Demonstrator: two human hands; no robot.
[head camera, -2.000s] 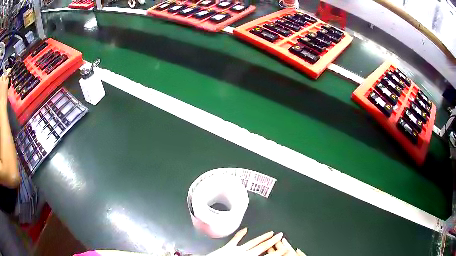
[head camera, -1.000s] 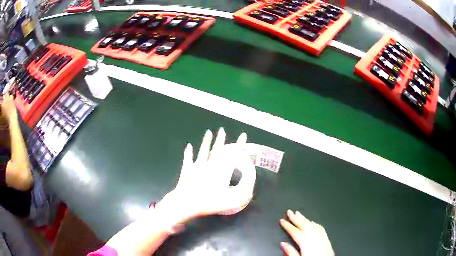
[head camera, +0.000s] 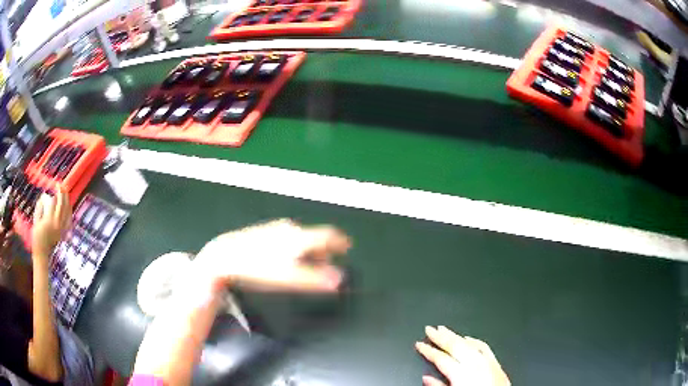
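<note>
The white label roll (head camera: 160, 283) lies on the dark green bench at the left. My left forearm and wrist partly cover it, and a pale loose end shows below the wrist. My left hand (head camera: 283, 255) is blurred above the bench, right of the roll, with fingers pointing right. A dark smudge shows at its fingertips; I cannot tell whether it holds anything. My right hand (head camera: 464, 360) is at the bottom edge, partly cut off, empty, with fingers apart.
Red trays of black phones lie on the green conveyor at left (head camera: 234, 134), top and right (head camera: 520, 84). A neighbouring worker's hand (head camera: 51, 219) is at a red tray beside a blister tray (head camera: 96, 235). A white bottle (head camera: 127, 183) stands nearby.
The view has shifted. The label roll has moved left across the bench. My left hand has left the roll's top and reaches right of it. The conveyor trays have shifted; my right hand has hardly moved.
</note>
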